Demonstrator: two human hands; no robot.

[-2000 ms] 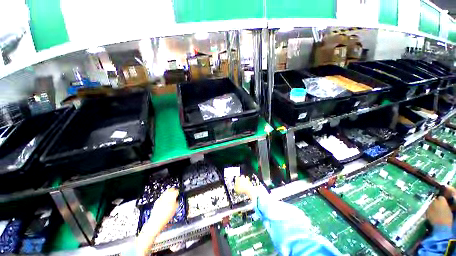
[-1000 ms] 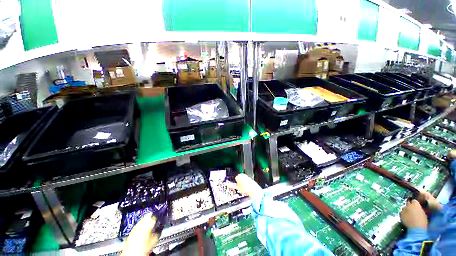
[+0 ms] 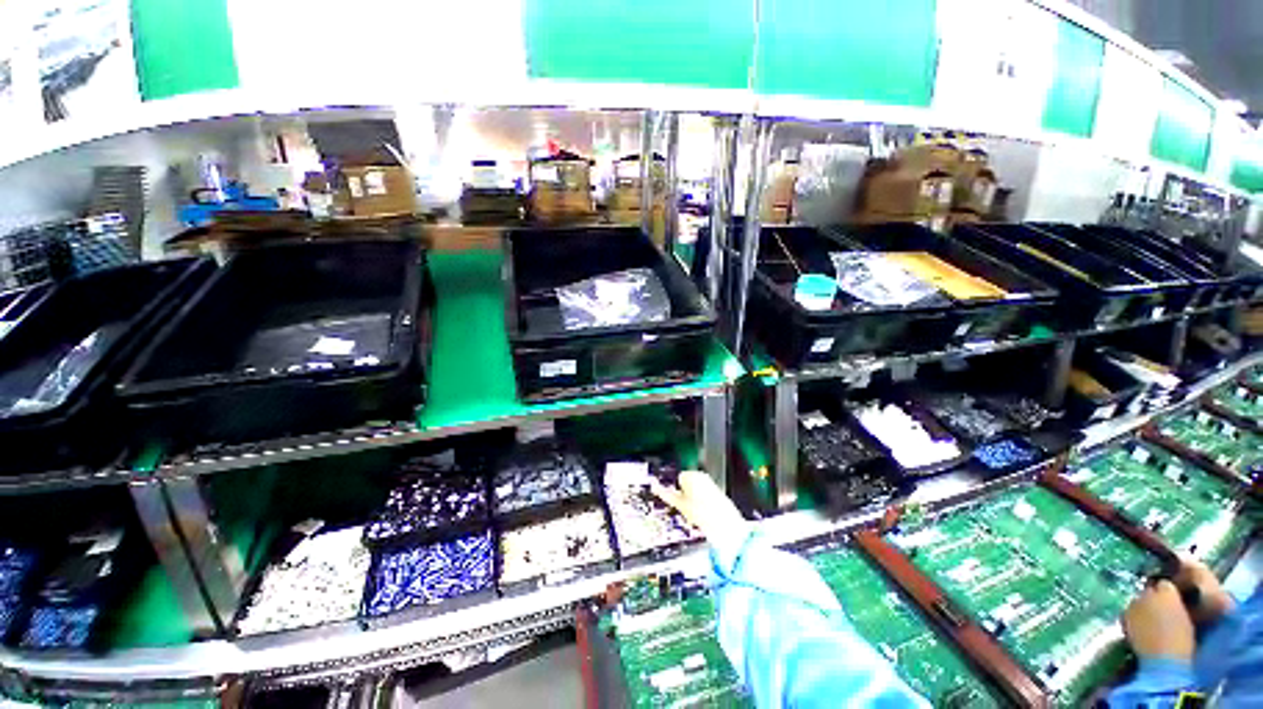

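Note:
My right hand [image 3: 704, 504], in a light blue sleeve, reaches over the bin of pale mixed components [image 3: 646, 510] at the right end of the near bins. Its fingertips are at the components; whether they grip one cannot be told. My left hand is out of the picture. Beside that bin are white components [image 3: 554, 546], grey components [image 3: 542, 481], blue components [image 3: 430, 573], dark components [image 3: 427, 503] and more white components [image 3: 308, 582]. A green circuit board [image 3: 676, 645] lies below my right forearm, partly hidden by the sleeve.
Another person's hands [image 3: 1166, 618] are over a board at the right. Reddish-brown carrier bars [image 3: 953, 621] separate the boards. Black totes [image 3: 607, 363] stand on the upper shelf, whose metal posts [image 3: 198, 551] rise beside the bins. A metal rail [image 3: 457, 626] runs in front.
My left hand has left the blue component bin and gone out of the picture. My right hand remains at the right-hand bin. The camera view has shifted slightly.

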